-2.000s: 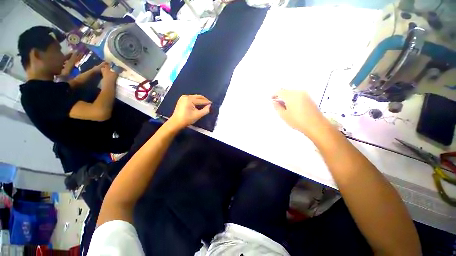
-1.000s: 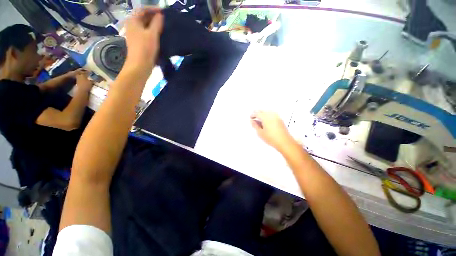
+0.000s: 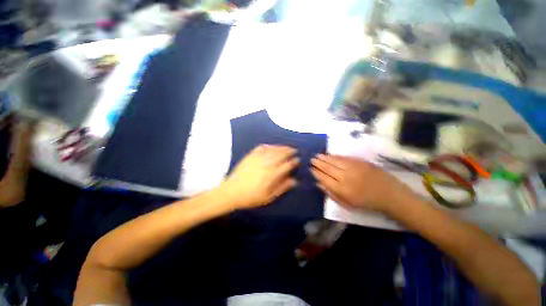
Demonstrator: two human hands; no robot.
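Observation:
A dark navy fabric panel (image 3: pixel 275 137) with a curved notch at its top lies on the white table in front of me, its lower part at the table's front edge. My left hand (image 3: pixel 263 176) lies on its left part, fingers bent. My right hand (image 3: pixel 353 182) lies at its right edge, fingertips on the cloth. Both hands are slightly blurred; whether the fingers pinch the cloth cannot be told. Another long dark panel (image 3: pixel 158 113) lies smooth on the table to the left.
The blurred sewing machine (image 3: pixel 443 98) stands at the right, with a black rectangle (image 3: pixel 417 129) under its arm. Scissors (image 3: pixel 449 179) with red and yellow handles lie right of my right hand. Red-handled scissors (image 3: pixel 73 145) lie far left. Another person's arm (image 3: pixel 17 164) is at the left edge.
My left hand has come down from the upper left, where it held dark cloth. A notched panel now lies before me, and both hands are on it. The view has shifted.

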